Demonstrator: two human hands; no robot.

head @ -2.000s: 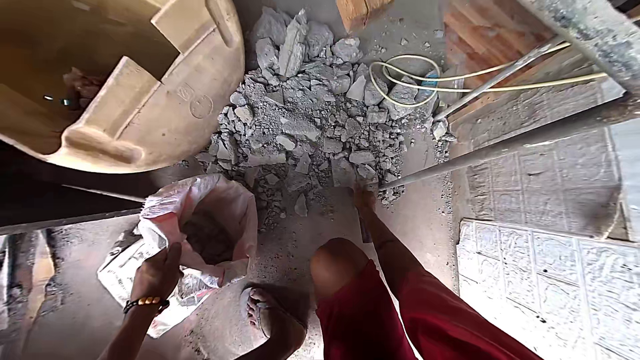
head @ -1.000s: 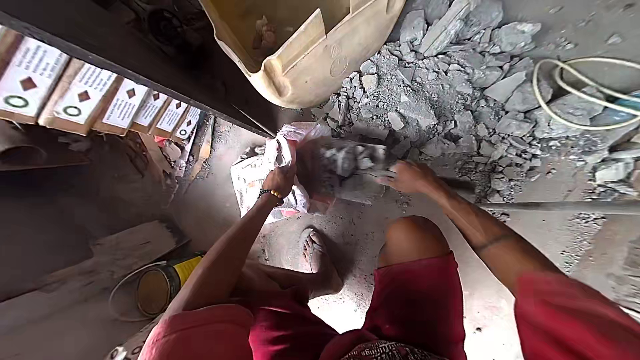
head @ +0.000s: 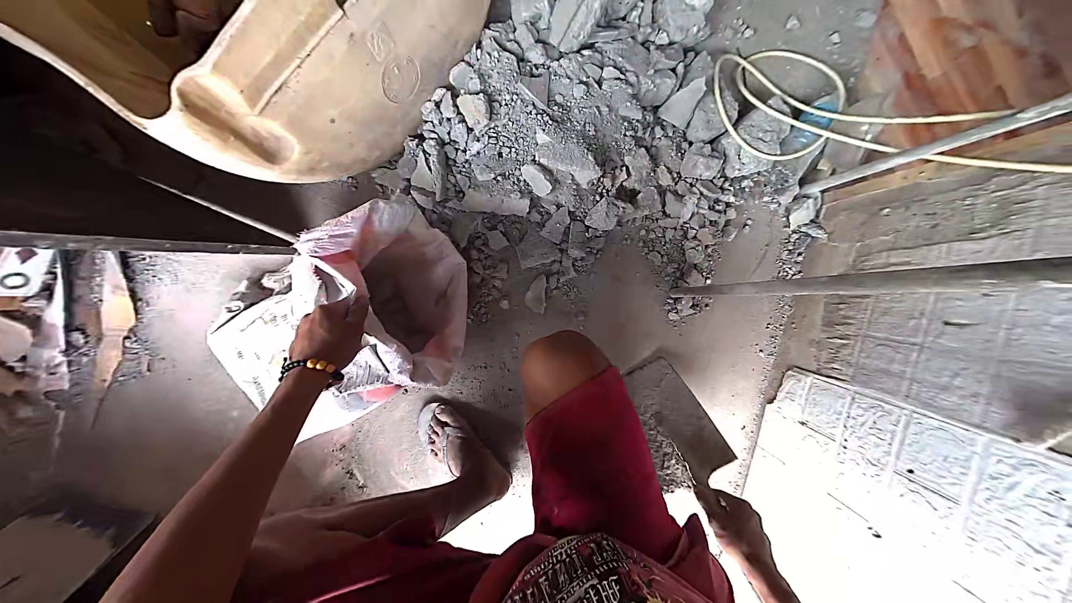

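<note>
My left hand point(head: 331, 333), with a beaded bracelet at the wrist, grips the gathered rim of a white and pink woven sack point(head: 419, 285). The sack's mouth faces up and its inside is dim. Low at the right, beside my knee, my right hand point(head: 730, 515) holds a flat, dusty metal tool, perhaps a trowel or scoop point(head: 687, 414); my leg hides part of it. Beyond the sack and my knee lies a heap of broken grey concrete rubble point(head: 569, 159).
A large tan plastic tub point(head: 335, 109) stands at the upper left. A pale looped cable point(head: 729, 109) lies by the rubble. Long metal bars point(head: 879, 280) reach in from the right, above patterned panels point(head: 904, 435). My sandalled foot point(head: 452, 440) is near the sack.
My right hand has moved from the sack's mouth, where it was one second ago, down to the right beside my knee. My left hand stays on the sack's rim. The view has swung right.
</note>
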